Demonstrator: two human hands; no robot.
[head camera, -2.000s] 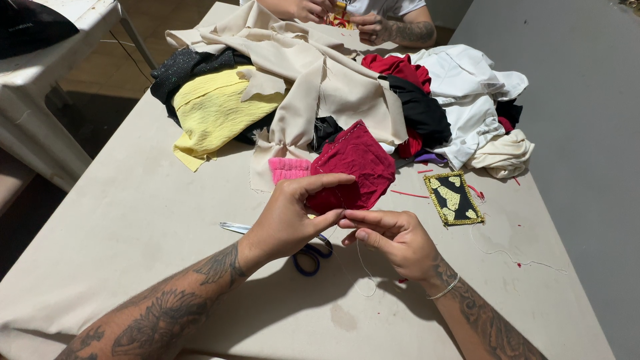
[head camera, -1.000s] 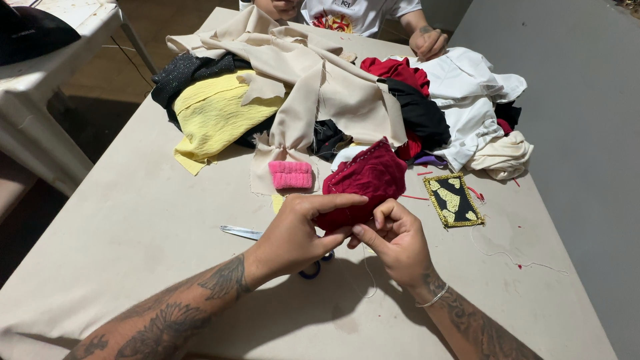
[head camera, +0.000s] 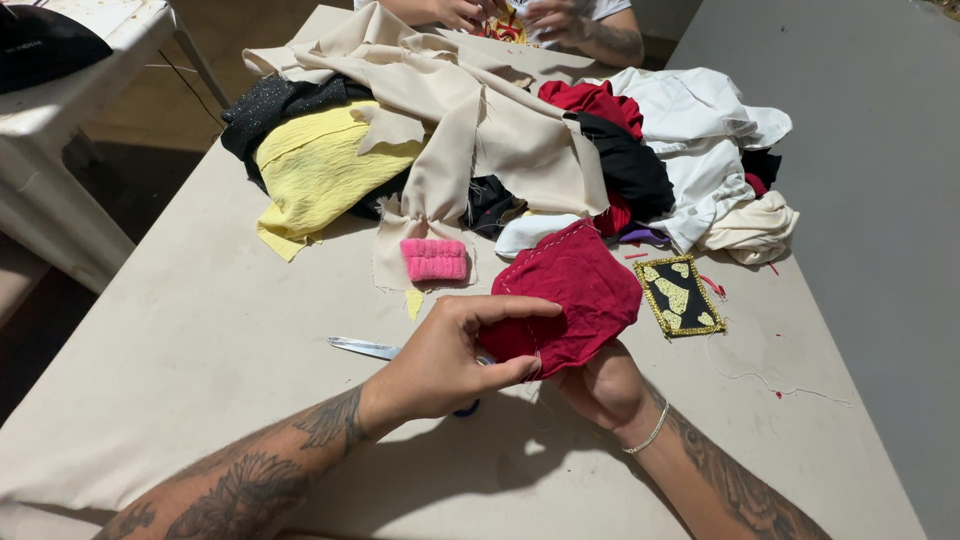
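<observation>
A dark red piece of fabric (head camera: 577, 300) with a line of pale running stitches along its edge is held up over the table. My left hand (head camera: 457, 352) grips its lower left edge between thumb and fingers. Behind and under its lower edge is my right hand (head camera: 604, 382), its fingers mostly hidden by the cloth. Scissors (head camera: 365, 348) with dark blue handles lie partly beneath my left hand. Above them, a pink ribbed fabric piece (head camera: 433, 259) rests on a beige scrap. To the right lies a black patch with gold trim (head camera: 680, 296). No needle can be made out.
Across the far part of the table (head camera: 225, 330) spreads a heap of beige cloth (head camera: 525, 142), yellow fabric (head camera: 330, 165), black cloth and white cloth (head camera: 690, 112). Loose white thread (head camera: 765, 384) lies at the right. A person's hands (head camera: 555, 19) are at the far edge. An iron (head camera: 49, 49) stands on a side table.
The red fabric has been opened out and turned so its stitched edge faces left. My right hand has moved from beside my left fingertips to behind the cloth. The other person's hands have come together again.
</observation>
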